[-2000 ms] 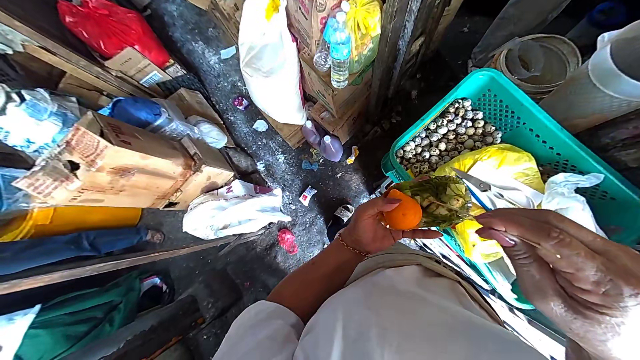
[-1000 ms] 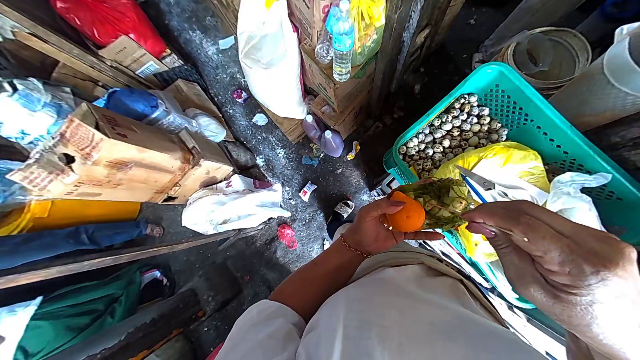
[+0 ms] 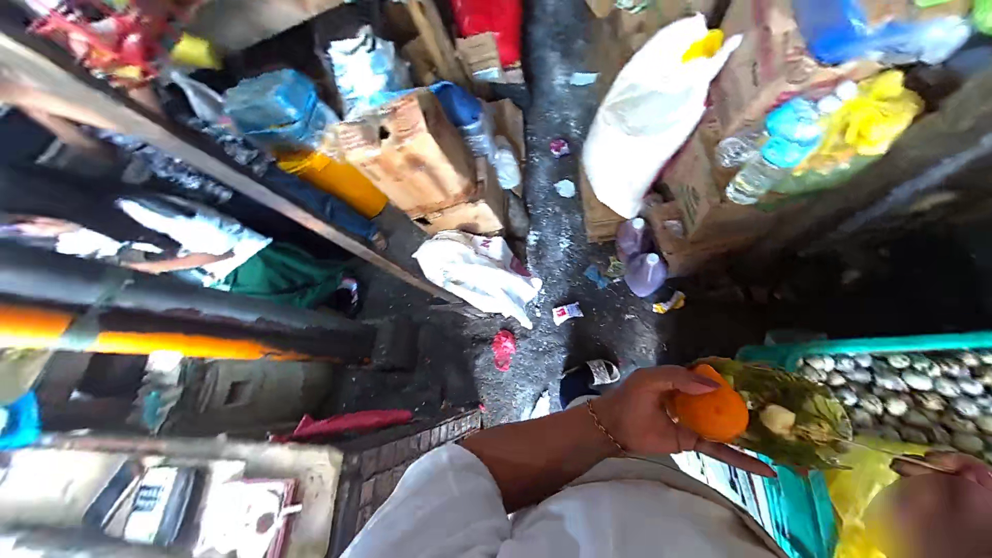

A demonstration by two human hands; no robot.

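My left hand (image 3: 651, 411) is closed around a round orange item (image 3: 711, 406) and one end of a clear plastic bag with green and pale food (image 3: 790, 415). The orange item touches the bag, at its left. At the lower right edge, my right hand (image 3: 942, 480) is partly out of view and blurred; its fingers pinch a thin stick (image 3: 891, 451) that reaches to the bag. Beyond the bag, speckled small eggs (image 3: 914, 387) lie in a green plastic basket (image 3: 876, 342), with a yellow plastic bag (image 3: 860, 488) below them.
A white sack (image 3: 643, 116) leans on cardboard boxes at the upper middle. Purple-liquid bottles (image 3: 645, 273) stand on the dark ground beside litter. A cardboard box (image 3: 411, 155) and a white plastic bag (image 3: 480, 271) are left of the walkway. At far left, a person in white (image 3: 194, 236) is near a wooden beam.
The view has swung strongly to the left. My left hand still holds the orange item and the bag. My right hand now shows only partly at the lower right edge.
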